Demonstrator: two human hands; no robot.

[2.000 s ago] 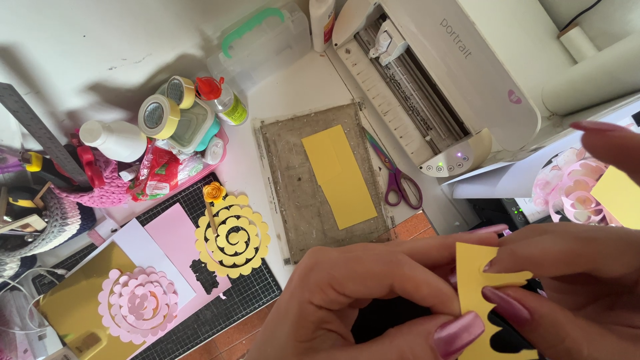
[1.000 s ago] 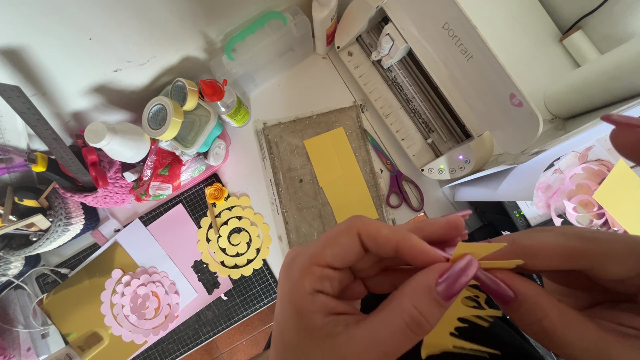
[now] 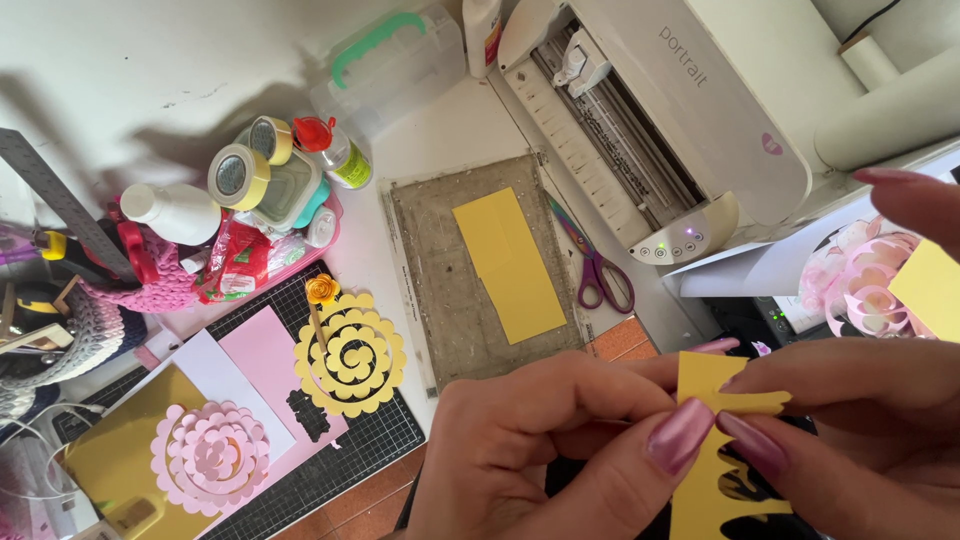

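A yellow paper strip with a cut, fringed edge (image 3: 697, 480) is pinched by my left hand (image 3: 570, 450) at its upper left side. My right hand (image 3: 847, 435) grips the same strip at its fringed right side, thumb and finger on one of the cut tongues. The two thumbnails are nearly touching. Beyond my hands, yellow paper sheets (image 3: 517, 277) lie on a worn cutting mat (image 3: 427, 315), with purple-handled scissors (image 3: 592, 270) beside it. Further left, a yellow scalloped paper spiral (image 3: 375, 382) lies near a small orange rolled paper flower (image 3: 322, 289).
A white cutting machine (image 3: 675, 97) stands at upper right. Pink scalloped spirals (image 3: 176, 480) lie on gold card (image 3: 112, 450) over a black gridded mat (image 3: 397, 431). Tape rolls (image 3: 238, 178), a red-capped bottle (image 3: 349, 165), a crocheted basket (image 3: 97, 337) and a lidded plastic box (image 3: 435, 60) stand around.
The fringed strip, tilted and bent between my fingers one second ago, is now held more upright with its flat face showing. Both hands have shifted slightly around it.
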